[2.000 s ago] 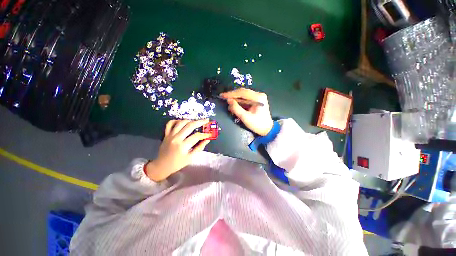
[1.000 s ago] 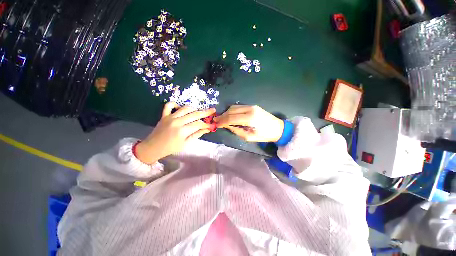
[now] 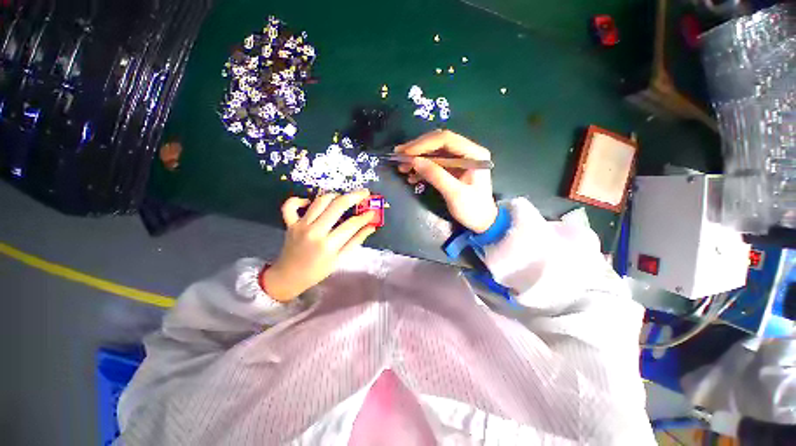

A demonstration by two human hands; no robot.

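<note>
My left hand (image 3: 316, 239) holds a red housing (image 3: 374, 212) near the front edge of the green mat, its fingers on the housing's left side and lower part. My right hand (image 3: 452, 181) holds thin tweezers (image 3: 454, 161), their tips pointing left toward the pile of white small parts (image 3: 332, 167). I cannot tell whether the tips grip anything. Black small parts (image 3: 371, 119) lie just behind the tweezer tips. A larger pile of silver-and-dark small parts (image 3: 266, 84) lies farther back left. A small white-and-blue cluster (image 3: 428, 104) lies behind my right hand.
A black blister tray (image 3: 83, 96) stands at the left. A wooden-framed box (image 3: 604, 168), a white box unit (image 3: 676, 231) and clear blister trays (image 3: 759, 113) are at the right. Another red housing (image 3: 604, 30) lies at the back right. A person's sleeve (image 3: 755, 379) shows at lower right.
My right hand has moved away from the red housing to the right, and the tweezers now show in it. My left hand still holds the housing, whose top is now more visible.
</note>
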